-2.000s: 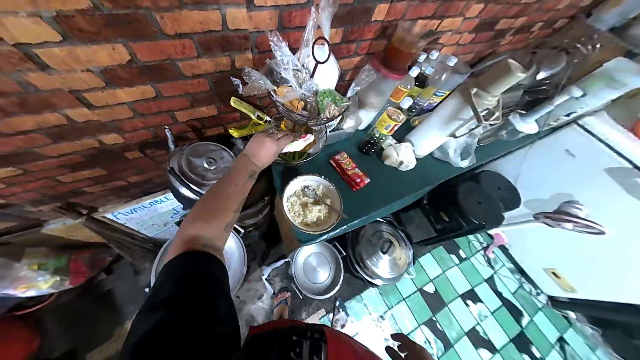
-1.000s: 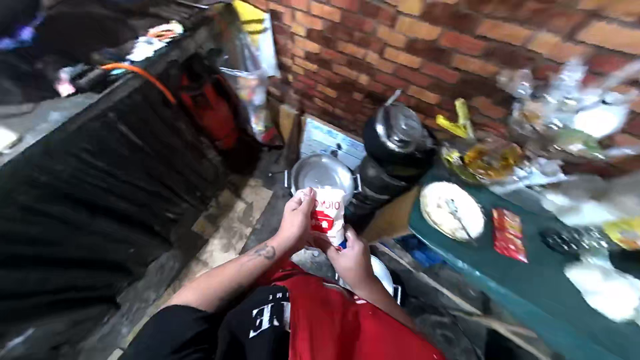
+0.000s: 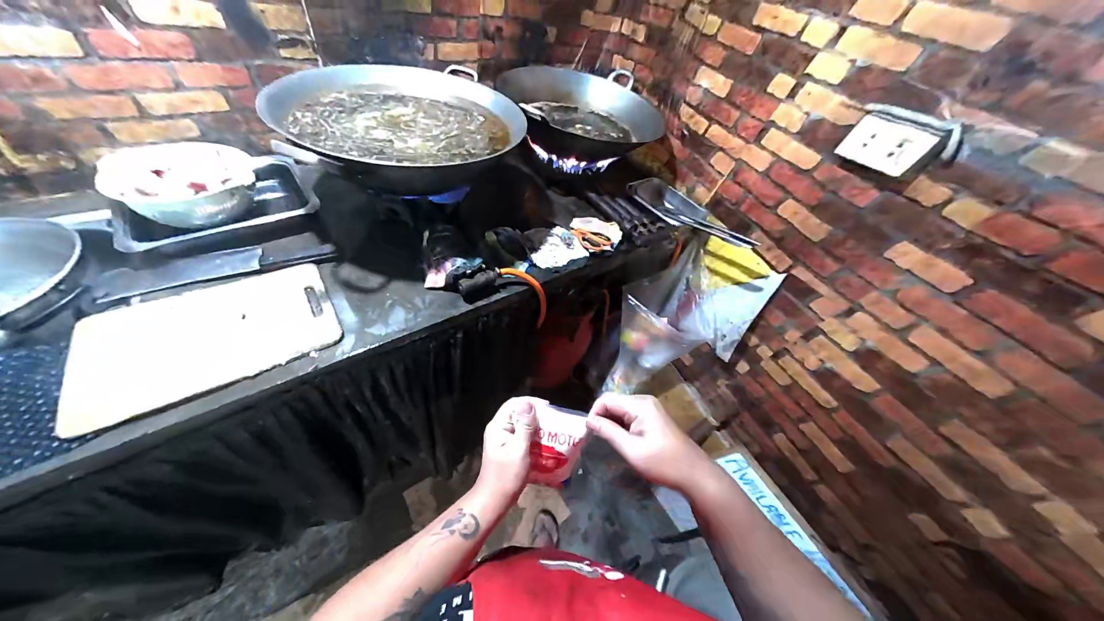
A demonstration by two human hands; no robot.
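Observation:
My left hand (image 3: 511, 444) grips the left side of a small white and red printed packet (image 3: 552, 444), held upright in front of my red apron. At the packet's top right corner, my right hand (image 3: 634, 431) pinches its edge between thumb and fingers. Beyond my hands, on the black counter, a large wok (image 3: 392, 121) holds bubbling liquid with pale pieces in it. A second wok (image 3: 582, 112) with dark liquid sits to its right over a lit burner flame (image 3: 573, 161).
On the counter's left lie a white cutting board (image 3: 203, 345), a cleaver (image 3: 185, 272), a metal bowl (image 3: 185, 203) on a black tray, and a pan (image 3: 30, 263). An orange hose (image 3: 530, 289) loops over the edge. Plastic bags (image 3: 673, 319) hang by the brick wall (image 3: 975, 345), which carries an outlet (image 3: 893, 142).
The view has swung to the stove counter. Two seconds ago one hand reached to a basket; one second ago both hands held the packet. My right hand now pinches its top corner.

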